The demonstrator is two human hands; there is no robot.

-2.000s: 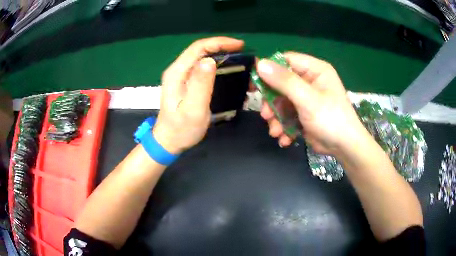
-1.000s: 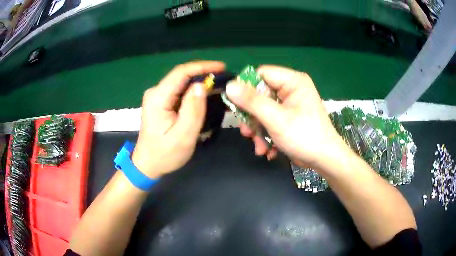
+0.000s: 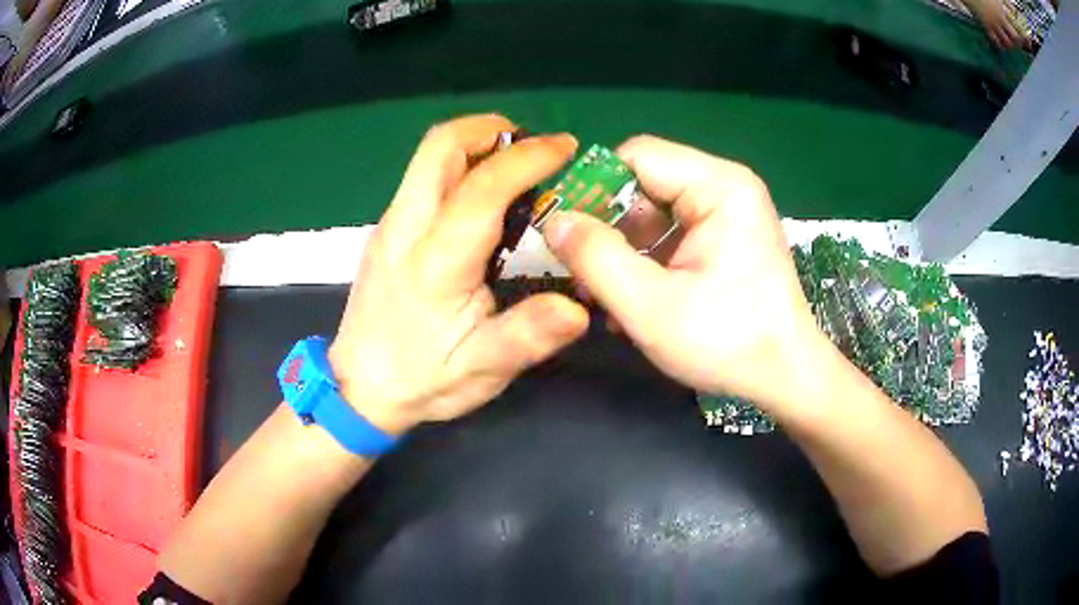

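Observation:
My left hand (image 3: pixel 432 278), with a blue wristband (image 3: pixel 335 403), holds a black phone housing (image 3: pixel 512 232), mostly hidden behind my fingers. My right hand (image 3: pixel 698 266) holds a green circuit board (image 3: pixel 595 187) with silver metal parts, thumb on its near edge. The board's left end meets the housing, and a small orange-yellow flex cable (image 3: pixel 546 206) shows where they meet. My left index finger reaches over the housing toward the board's top. Whether the board sits inside the housing cannot be told.
A red tray (image 3: pixel 134 431) with rows of boards stands at left. A board pile (image 3: pixel 893 331) lies on the black mat (image 3: pixel 568 496) at right, with small loose parts (image 3: pixel 1048 414) beyond. Phone units (image 3: pixel 399 13) lie on the green belt (image 3: pixel 320 142). A grey post (image 3: pixel 988 160) and another person's hand (image 3: pixel 1001 21) show at upper right.
The board has come from apart to against the housing. My left fingers have moved over the housing, and my left thumb has swung down below it. Units on the belt have shifted left.

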